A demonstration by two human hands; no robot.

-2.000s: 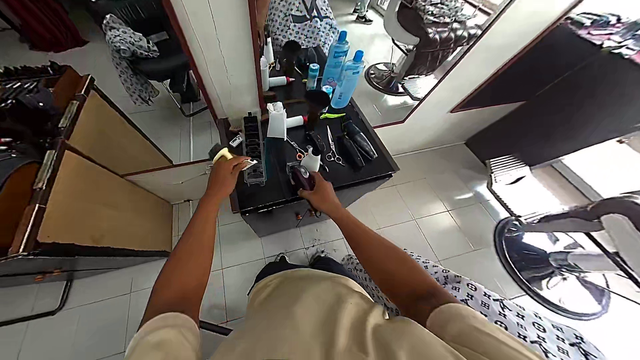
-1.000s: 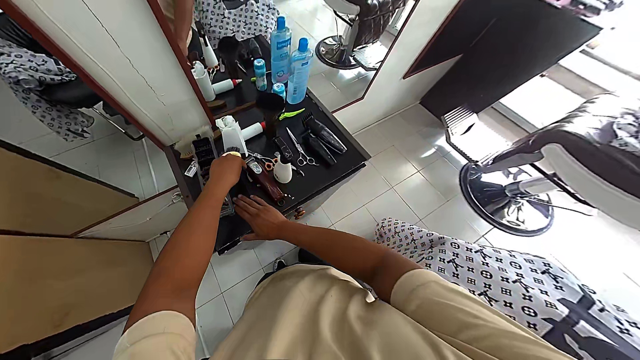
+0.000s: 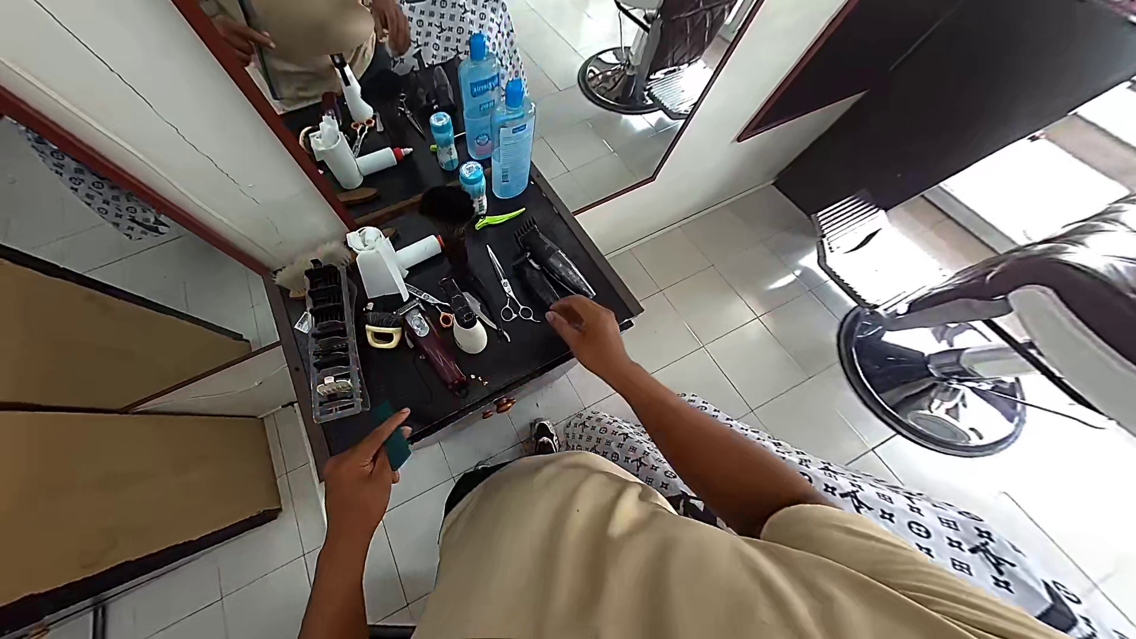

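Observation:
My left hand (image 3: 362, 466) holds a dark green comb (image 3: 392, 437) between thumb and fingers, off the front left corner of the black counter (image 3: 413, 395). Over the counter's right part, my right hand (image 3: 587, 330) has its fingers curled beside a black hair clipper (image 3: 538, 280); whether it touches the clipper I cannot tell. Another black clipper (image 3: 555, 257) lies behind, and steel hair scissors (image 3: 509, 288) lie to the left. A maroon hair clipper (image 3: 435, 351) and a black-and-white trimmer (image 3: 468, 324) are mid-counter. A clear case of clipper guards (image 3: 334, 355) stands along the left edge.
Blue bottles (image 3: 512, 146), a blue can (image 3: 473, 185) and a white spray bottle (image 3: 377, 264) stand near the mirror (image 3: 568, 142). A yellow-handled brush (image 3: 382, 334) lies beside the guards. A barber chair (image 3: 1003, 355) stands at right. A patterned cape (image 3: 852, 506) spreads beside me.
My left hand has moved back from the guard case and now holds the green comb. My right hand has moved right, from the counter's front edge to the black clipper.

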